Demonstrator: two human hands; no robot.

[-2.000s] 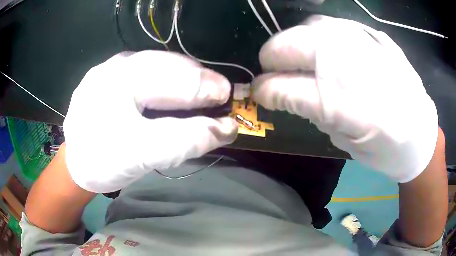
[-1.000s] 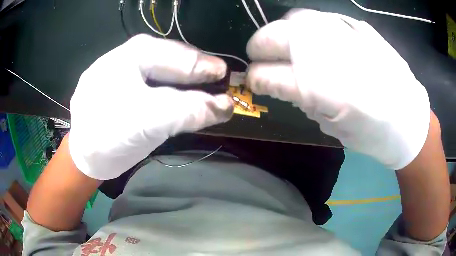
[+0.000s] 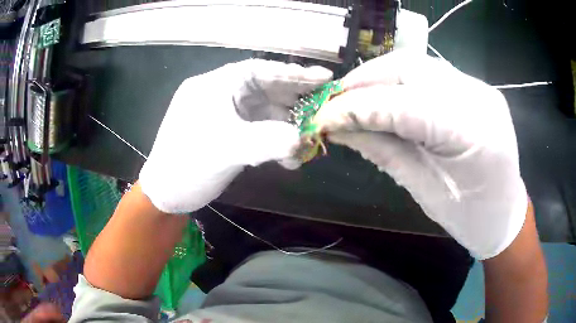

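Note:
A small circuit board (image 3: 314,107) is held between both hands at the centre, tilted, its green solder side with silvery points showing. My left hand (image 3: 211,132), in a white glove, pinches its left side. My right hand (image 3: 429,126), also gloved, holds its right side. A yellowish part sticks out at the board's lower end; its tan side is mostly hidden. A thin solder wire (image 3: 278,250) curves below my left hand over the bench edge. The unit's long white body (image 3: 218,28) lies behind the hands, with a black end bracket (image 3: 372,38) partly covered by my right hand.
The dark green mat (image 3: 303,189) ends just below the hands. Several components and wires are stacked at the far left (image 3: 47,117). A green mesh basket (image 3: 95,202) stands lower left. A white wire (image 3: 521,84) lies at right. A blurred hand shows at the lower left corner.
The board has turned from its tan side to its green side. The view has shifted, so the white body and the left-hand stack now show. Both hands still hold the board.

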